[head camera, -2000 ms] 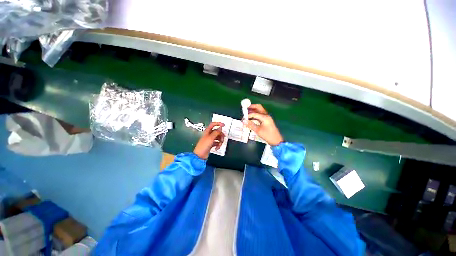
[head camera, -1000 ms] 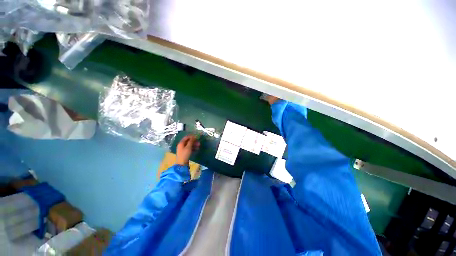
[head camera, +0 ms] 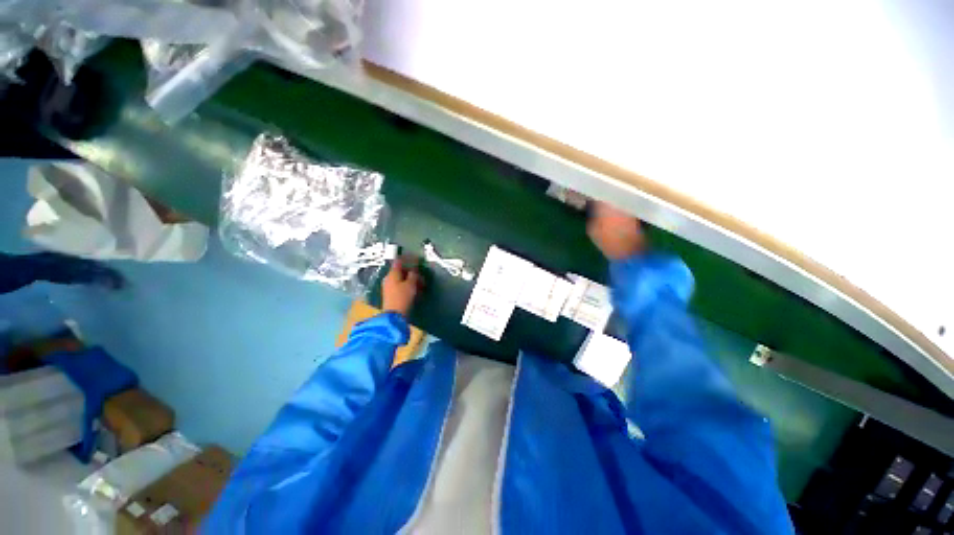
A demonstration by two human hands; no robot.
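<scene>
My left hand (head camera: 401, 286) is at the bench's near edge, its fingertips at the white cable ends (head camera: 379, 254) that spill from the clear poly bag (head camera: 303, 209); whether it grips one I cannot tell. My right hand (head camera: 617, 231) is blurred under the shelf edge, beside a small pale piece (head camera: 568, 195) on a dark item; its fingers are partly hidden. A loose white cable (head camera: 448, 260) lies between the bag and the white printed leaflets (head camera: 506, 283). More leaflets (head camera: 604, 357) lie to the right, near my body.
The white overhead shelf (head camera: 669, 94) covers the bench's far side. Large clear bags (head camera: 282, 26) hang over its left end. A brown cardboard piece (head camera: 361, 320) is under my left wrist. A metal bar (head camera: 837, 387) and black boxes (head camera: 889, 481) are at right; cartons (head camera: 136, 416) stand at lower left.
My right hand has gone from above the leaflets, where it held a white piece, to under the shelf edge. My left hand has left the leaflets and moved left to the cable ends.
</scene>
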